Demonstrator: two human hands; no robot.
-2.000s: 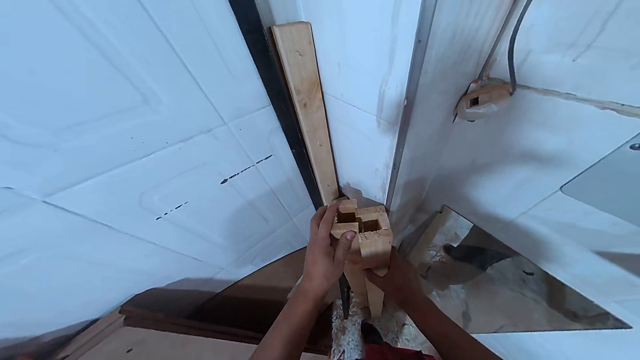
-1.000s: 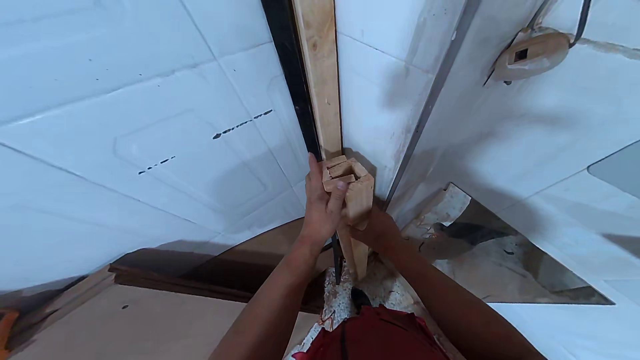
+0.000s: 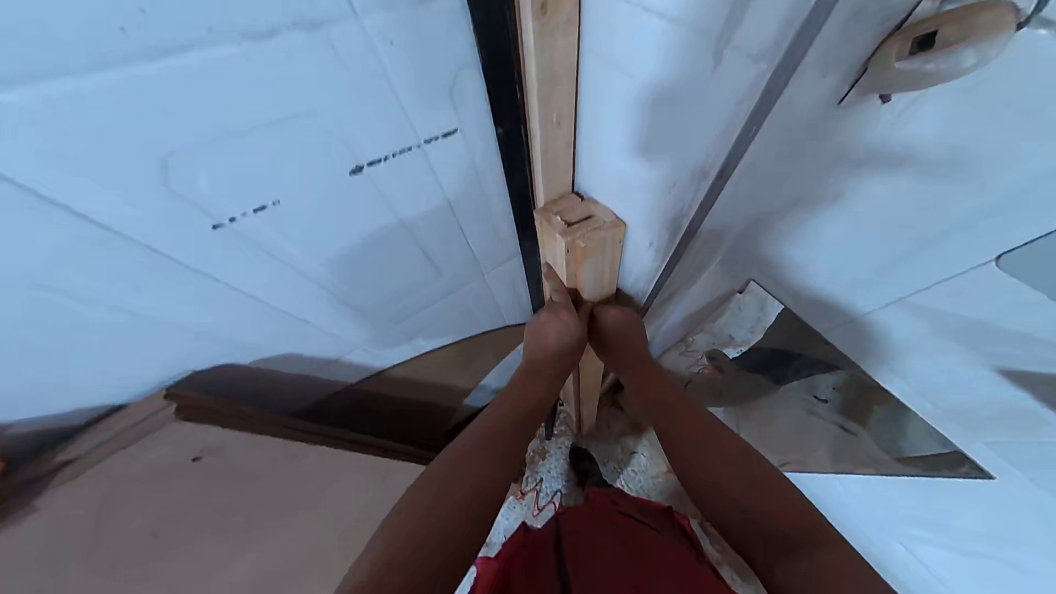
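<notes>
An upright wooden post (image 3: 596,260), built of joined pieces with a recess in its top end, stands at the centre against a long pale wooden board (image 3: 554,99). My left hand (image 3: 557,330) is on the post's near left side, its index finger stretched up along the wood. Beside it my right hand (image 3: 619,332) presses on the lower near right side. The hands touch, and their inner fingers are hidden against the post. Below them the lower part of the post (image 3: 590,388) runs down towards the floor.
White covered panels rise at left (image 3: 289,206) and right (image 3: 949,190). A black strip (image 3: 507,124) runs beside the board. An orange-and-white power tool (image 3: 940,49) with a cord lies upper right. Brown sheets (image 3: 247,511) are stacked lower left. A mirror-like triangular piece (image 3: 858,404) is at right.
Both hands have moved from around the post's top end to lower on its near side, leaving the top uncovered. The view has shifted nearer the post.
</notes>
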